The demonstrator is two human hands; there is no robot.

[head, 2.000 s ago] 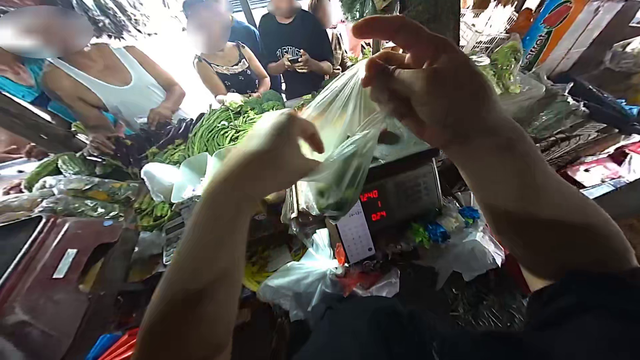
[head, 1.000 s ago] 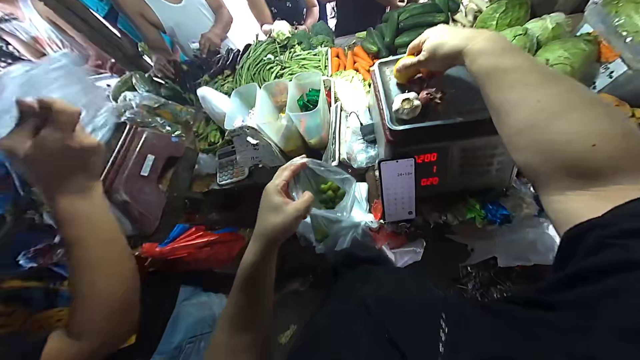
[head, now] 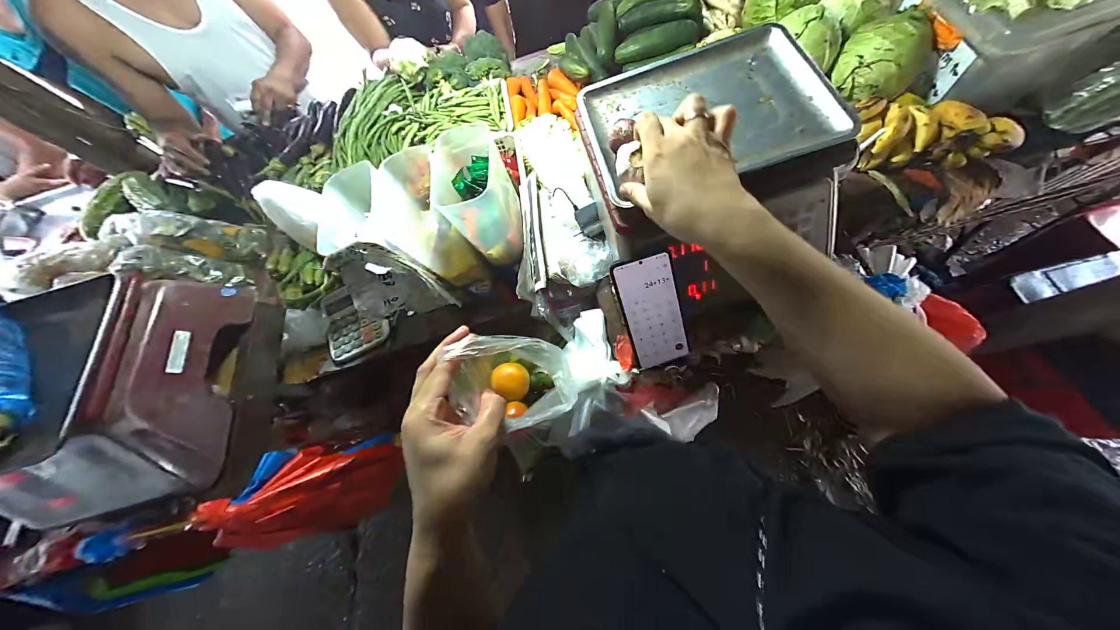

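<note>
My left hand [head: 451, 420] holds the rim of a clear plastic bag [head: 560, 385], its mouth spread. Inside are orange round produce, likely tomatoes [head: 510, 381], and something green. My right hand [head: 687, 166] is over the left end of the metal weighing tray [head: 779, 96], its fingers curled around garlic [head: 628, 159]; a reddish bulb [head: 621, 133] lies beside it. Below the tray, the digital scale [head: 696, 271] shows red digits. A smartphone [head: 650, 311] with a calculator screen leans upright against the scale's front.
Carrots [head: 547, 94], green beans [head: 385, 118], cucumbers [head: 656, 35], cabbages [head: 884, 52] and bananas [head: 927, 131] surround the scale. Plastic containers [head: 477, 192] and a calculator [head: 353, 325] are left of it. Red plastic bags [head: 306, 494] hang lower left. Other people stand across the stall.
Orange produce now shows in the bag, where mostly green showed one second ago. My right hand, holding something yellow-orange over the tray then, is now at the garlic. Another hand at left has left view.
</note>
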